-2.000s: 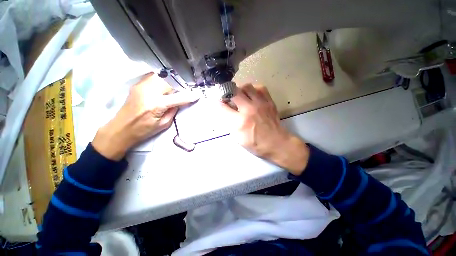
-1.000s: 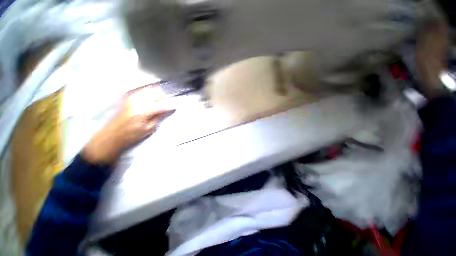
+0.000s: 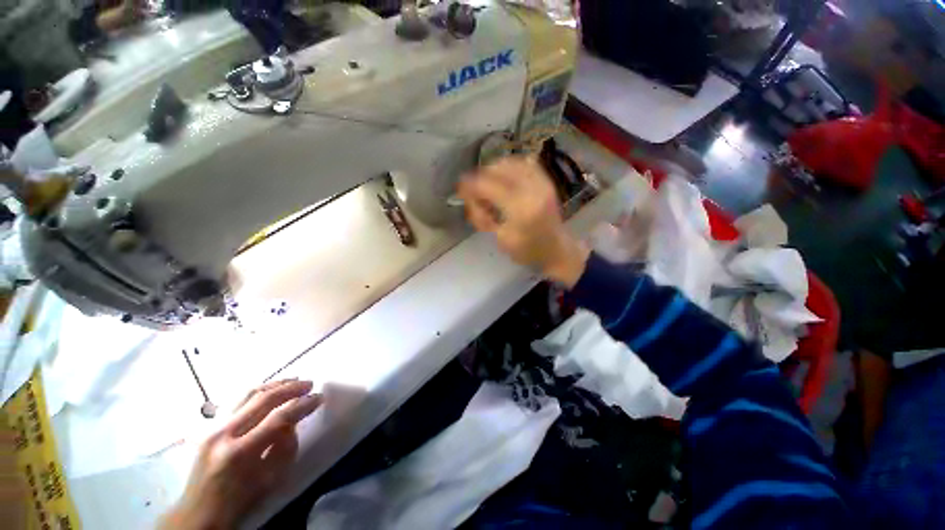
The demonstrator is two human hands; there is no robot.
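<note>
The cream-white JACK sewing machine [image 3: 342,119] spans the upper left. My left hand [image 3: 249,445] rests palm down on the white table near its front edge, fingers slightly apart, with nothing seen in it. My right hand [image 3: 518,212] is raised beside the right end of the machine arm, fingers curled; it is blurred and I cannot tell whether it holds anything. A thin dark strip [image 3: 197,381] with a small pale round end lies left of the needle area. White cloth there is washed out. Dark red snips [image 3: 396,217] lie on the bed under the arm.
Black-handled scissors [image 3: 565,171] seem to lie at the table's right end. Crumpled white cloth [image 3: 762,274] sits in something red at right. White cloth [image 3: 446,471] hangs below the table edge. Yellow printed tape [image 3: 36,455] is at left. Another table [image 3: 663,104] stands behind.
The view has swung to the right. My right hand was at the far right edge and is now beside the machine arm. My left hand has moved from near the needle to the table's front.
</note>
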